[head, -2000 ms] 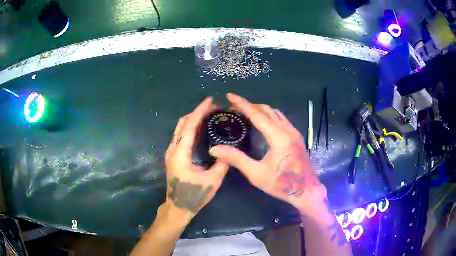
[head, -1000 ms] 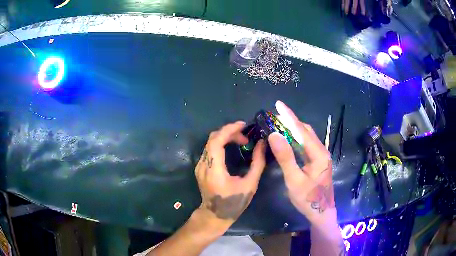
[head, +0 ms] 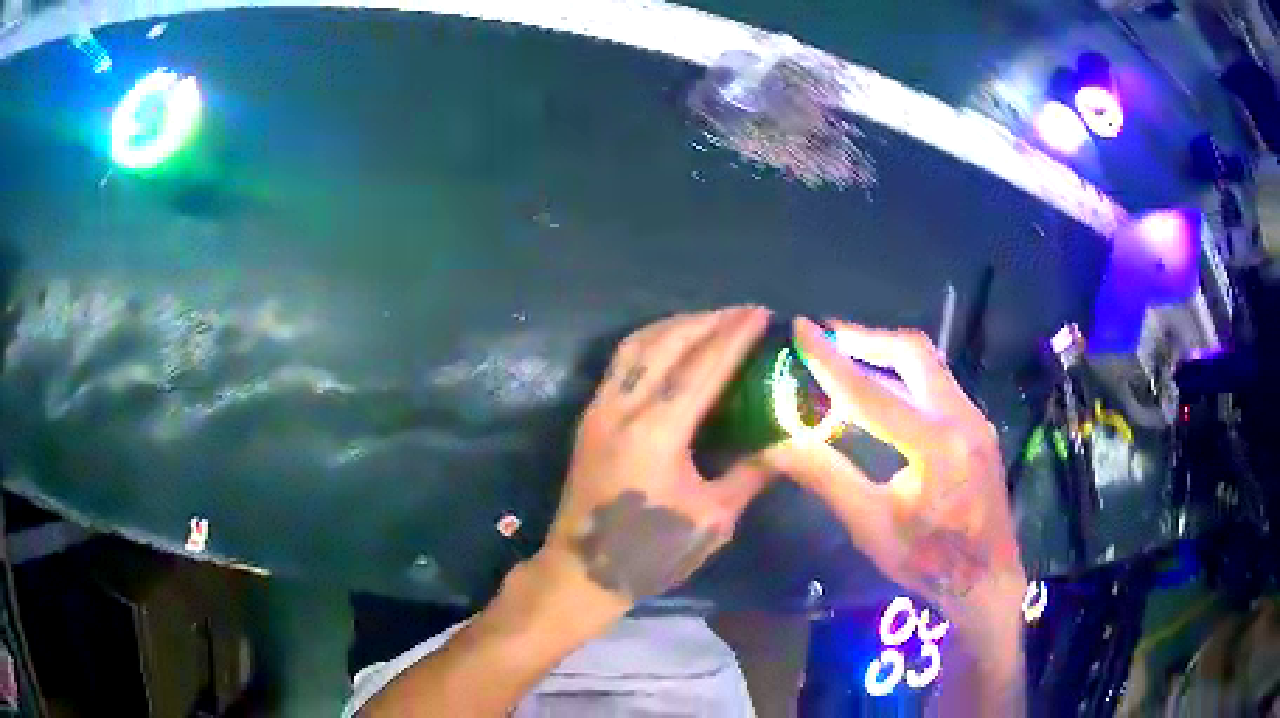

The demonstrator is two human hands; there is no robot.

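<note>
A black cylindrical device housing (head: 733,421) is held between both hands above the green mat, its open end turned to the right. A lit LED ring (head: 806,398) glows yellow-white with a green tint at that end. My left hand (head: 657,456) wraps the housing's closed side, fingers over its top. My right hand (head: 912,456) has its thumb and fingers at the lit end and covers part of it. The picture is blurred, and what lies inside the ring cannot be made out.
Another lit ring (head: 156,121) stands at the far left. A pile of tiny bits (head: 807,129) lies by the white strip (head: 955,124). Blurred pliers (head: 1074,435) and a blue box (head: 1144,281) are at the right. Glowing rings (head: 905,645) show at the lower right.
The housing has turned from face-up to sideways and moved right with both hands. Its ring now glows. The camera view has shifted, and the far-left ring changed from blue to cyan-green glare.
</note>
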